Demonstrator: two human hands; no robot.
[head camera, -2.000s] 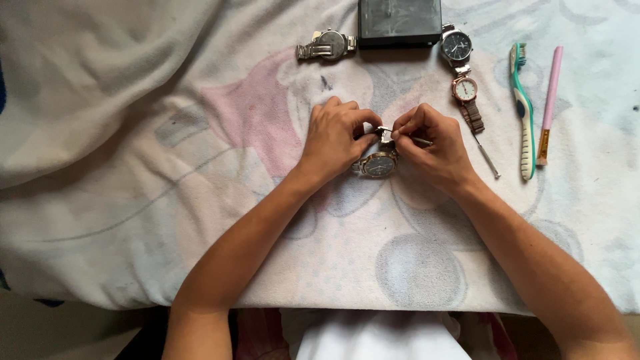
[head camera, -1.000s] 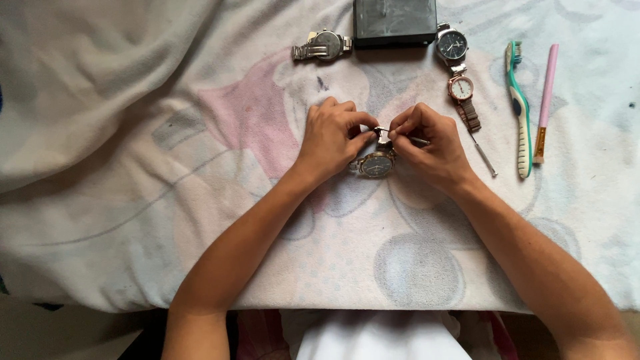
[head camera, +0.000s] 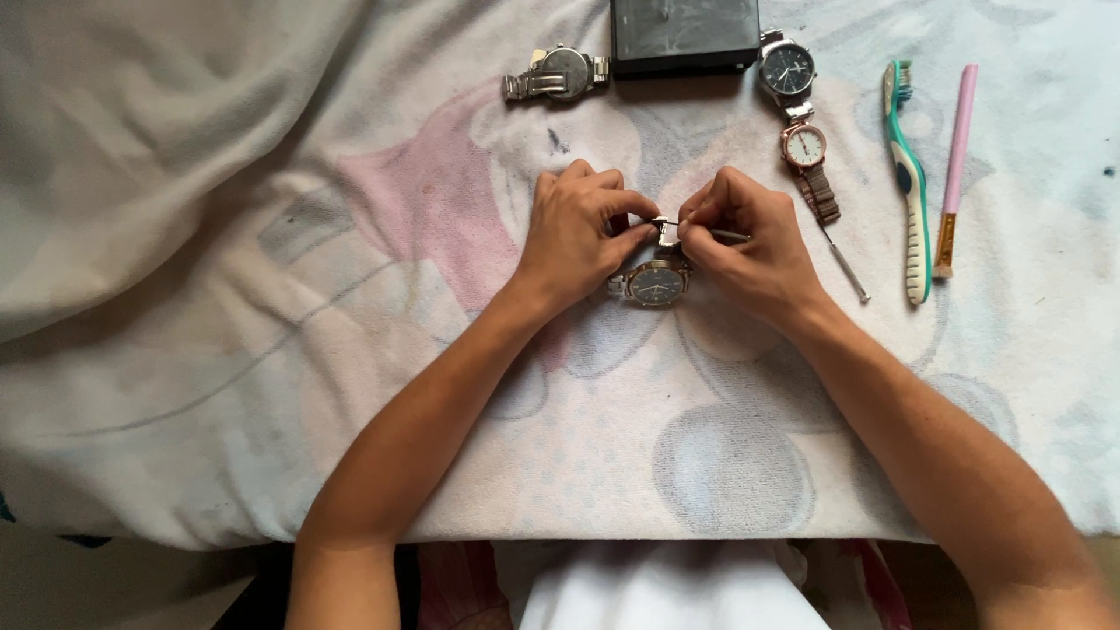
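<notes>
A wristwatch with a dark dial (head camera: 656, 284) and metal band lies face up on the cloth between my hands. Just above the dial, the thumb and fingertips of my left hand (head camera: 582, 223) pinch the metal band (head camera: 667, 232). My right hand (head camera: 739, 241) holds a thin metal tool (head camera: 731, 235), perhaps a small screwdriver, with its slim tip at the band. Fingers hide part of the tool and the exact spot where tip and band meet.
A printed fleece cloth (head camera: 542, 472) covers the surface. Above lie a back-up watch (head camera: 564, 73), a black box (head camera: 685, 35), a dark-dial watch (head camera: 787, 68) and a white-dial watch (head camera: 804, 145). To the right are a small screwdriver (head camera: 849, 269), a toothbrush (head camera: 910, 188) and a pink-handled brush (head camera: 961, 149).
</notes>
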